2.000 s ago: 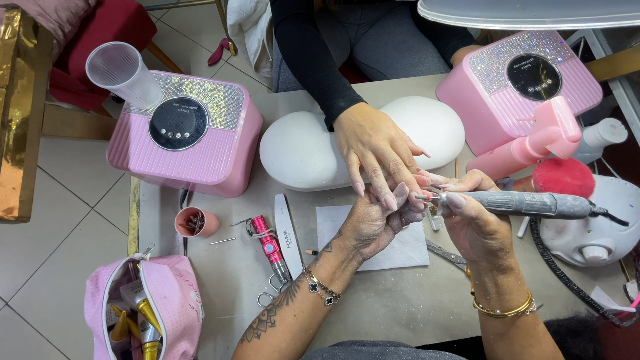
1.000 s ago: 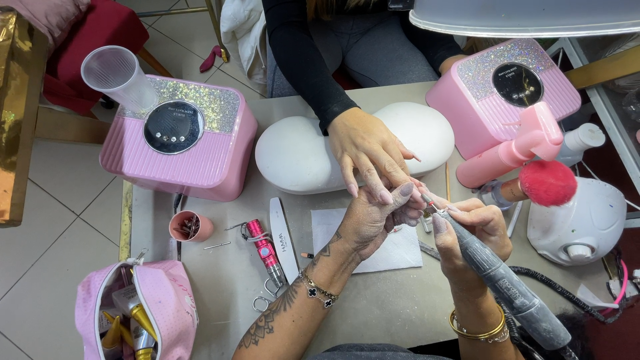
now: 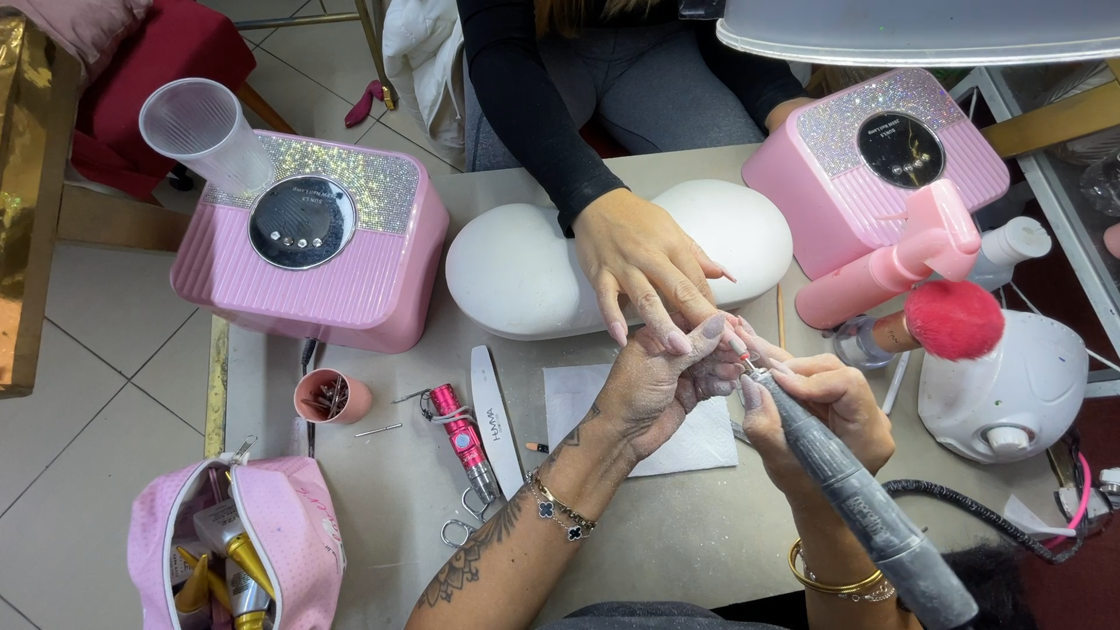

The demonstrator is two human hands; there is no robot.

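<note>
Another person's hand [image 3: 643,254] reaches over a white padded hand rest [image 3: 516,276], palm down, with long pale nails. Dusty with powder, my left hand [image 3: 661,381] grips a finger of that hand between its thumb and fingers. My right hand [image 3: 818,407] holds a grey electric nail drill [image 3: 857,499] like a pen, its handle slanting down to the right. The drill's bit, with a red band, is close to the held fingertip; whether it touches cannot be told. Below the hands lies a white paper towel [image 3: 700,442].
Pink nail lamps stand at left [image 3: 376,271] and right [image 3: 805,175], a plastic cup [image 3: 206,131] on the left one. Nearby are a nail file [image 3: 494,420], a pink flashlight [image 3: 459,433], scissors [image 3: 464,521], a cup of bits [image 3: 350,398], a spray bottle [image 3: 875,280], a red brush [image 3: 954,319] and a white drill unit [image 3: 1002,385].
The drill's handle has swung from nearly level, pointing right, to a steep slant toward the lower right. My left hand still holds the other person's finger.
</note>
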